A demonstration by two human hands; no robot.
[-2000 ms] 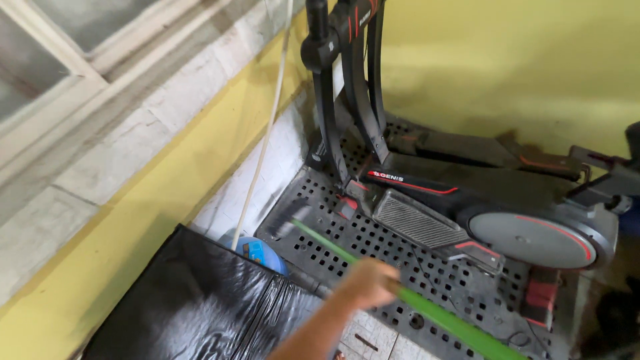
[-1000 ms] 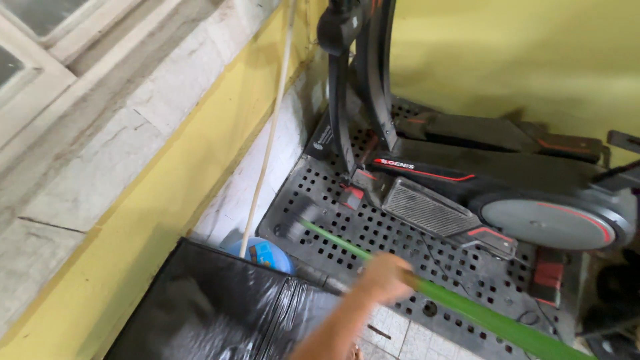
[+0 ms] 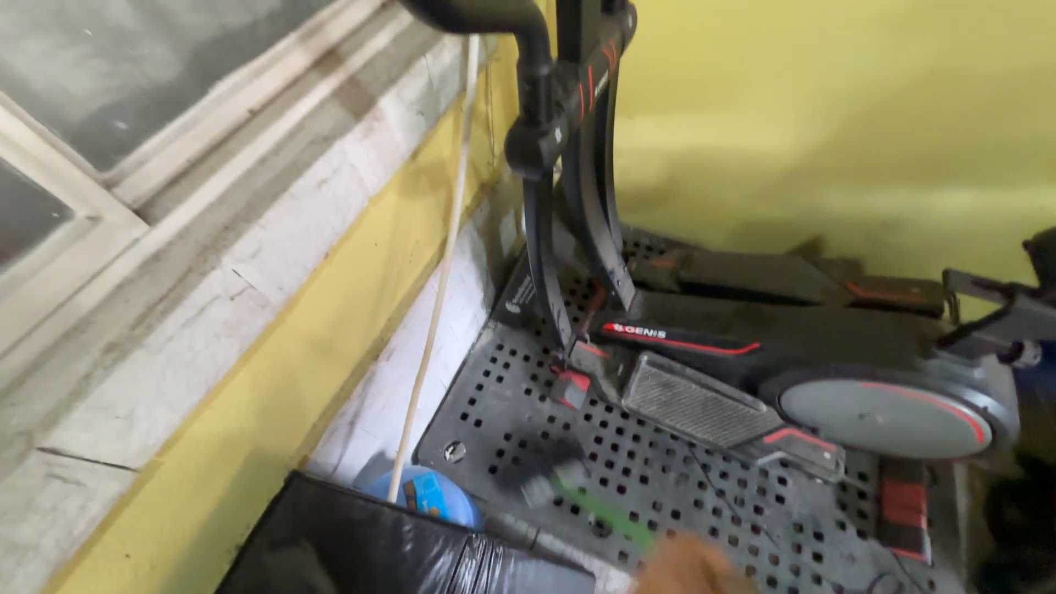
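Observation:
At the bottom edge, blurred, my one visible hand (image 3: 689,565) is closed around a green pole (image 3: 606,513); I take it as my right hand. The pole runs up and left to a blurred dark brush head with pale bristles (image 3: 540,483), low over or on the black perforated mat (image 3: 487,396). An elliptical trainer (image 3: 701,330) stands on that mat, its ribbed foot pedal (image 3: 697,400) beyond the brush. My left hand is out of the frame.
A black plastic-covered box (image 3: 355,544) lies at the lower left, beside a blue container (image 3: 441,495). A thin pale pole (image 3: 437,305) leans upward along the yellow wall (image 3: 272,379). A window frame (image 3: 107,206) is at the upper left. The trainer's upright arms rise near the corner.
My hand has moved down toward the bottom edge with the green pole. The brush head has moved from near the mat's left edge toward its near side. The view has shifted.

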